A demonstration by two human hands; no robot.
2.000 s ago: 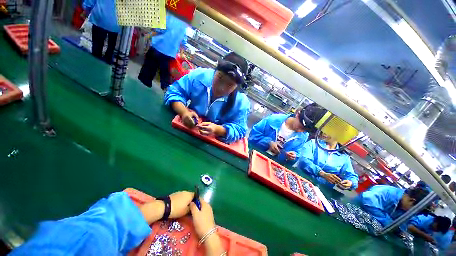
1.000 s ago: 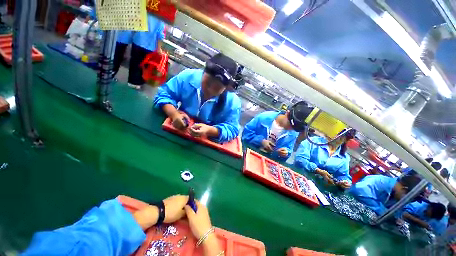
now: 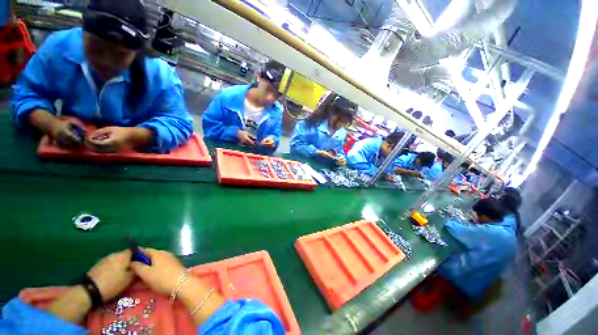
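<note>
My right hand, with thin bracelets at the wrist, is closed on dark blue cutters; their dark jaws point up and away from me. My left hand, with a black wristband, is against the right hand at the cutters; whether it pinches a part cannot be seen. Both hands are above the near orange-red tray. Small silvery parts lie loose in a tray pocket below my hands. A single white-silver piece lies on the green surface beyond the tray.
A second orange-red tray lies to the right. Opposite, a tray holds silvery parts, and a person in blue works over another tray. Farther right are parts piles, a yellow-orange block and more people in blue.
The view has swung right, so the near tray, my hands and the people opposite sit farther left. The second tray and right bench edge now show. My hands remain together at the cutters.
</note>
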